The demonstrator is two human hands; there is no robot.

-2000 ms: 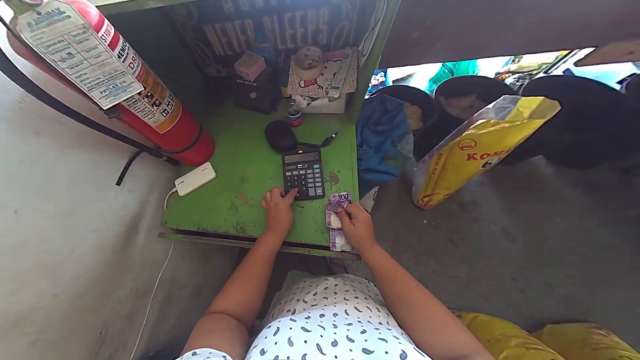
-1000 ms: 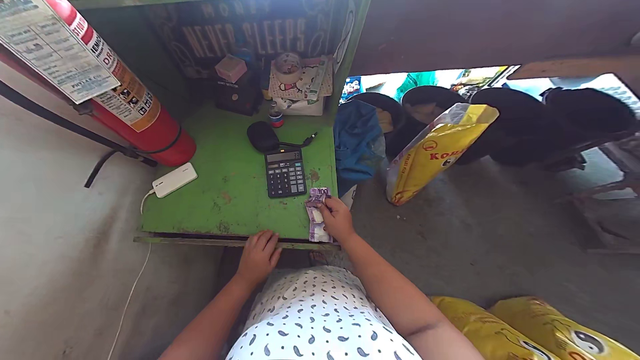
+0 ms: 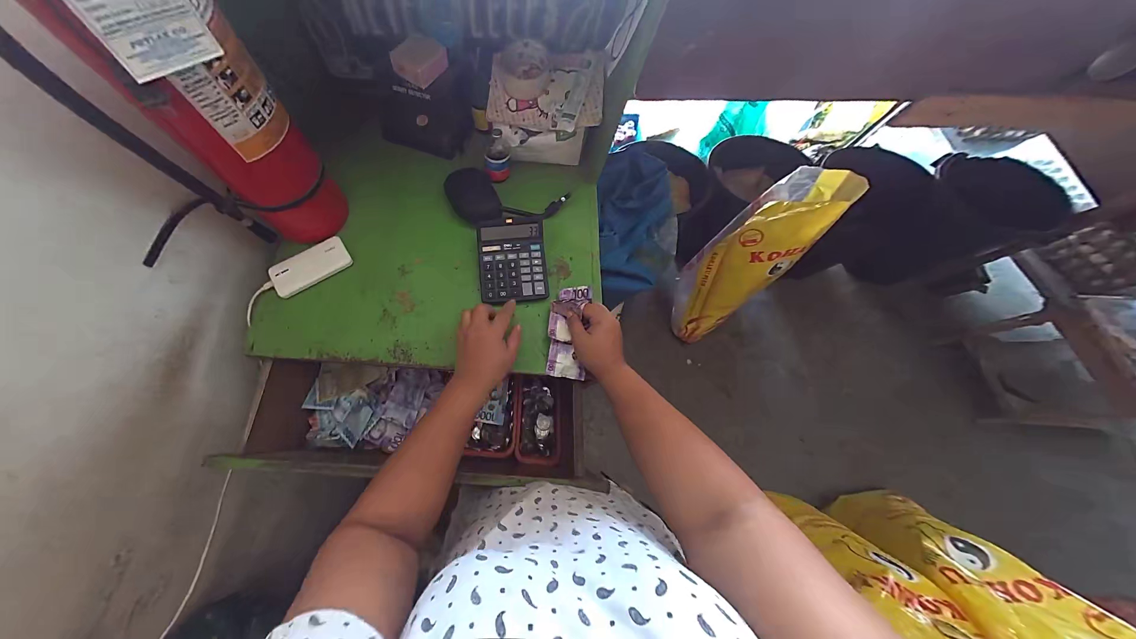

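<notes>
My right hand (image 3: 596,339) pinches several purple banknotes (image 3: 564,358) at the right front edge of the green desk (image 3: 373,302). Just below a black desk calculator (image 3: 513,262), my left hand (image 3: 487,346) rests at the desktop with fingers apart and nothing in it. Beneath my left forearm a wooden drawer (image 3: 293,463) stands pulled out. Inside it, crumpled purple and blue banknotes (image 3: 390,408) lie on the left, and coins (image 3: 540,422) fill reddish trays on the right. A black pouch or mouse-shaped item (image 3: 472,195) lies behind the calculator.
On the desk's left are a white plugged-in device (image 3: 311,266) and a red fire extinguisher (image 3: 306,186). A black box (image 3: 424,111) and a tape roll (image 3: 524,69) stand at the back. Yellow sacks (image 3: 941,555) lie at lower right; another yellow bag (image 3: 768,248) stands near black bins.
The drawer under the desktop has been pulled out, showing banknotes and coins. My left hand was on the calculator, then at the desk's front edge, and is now just below the calculator.
</notes>
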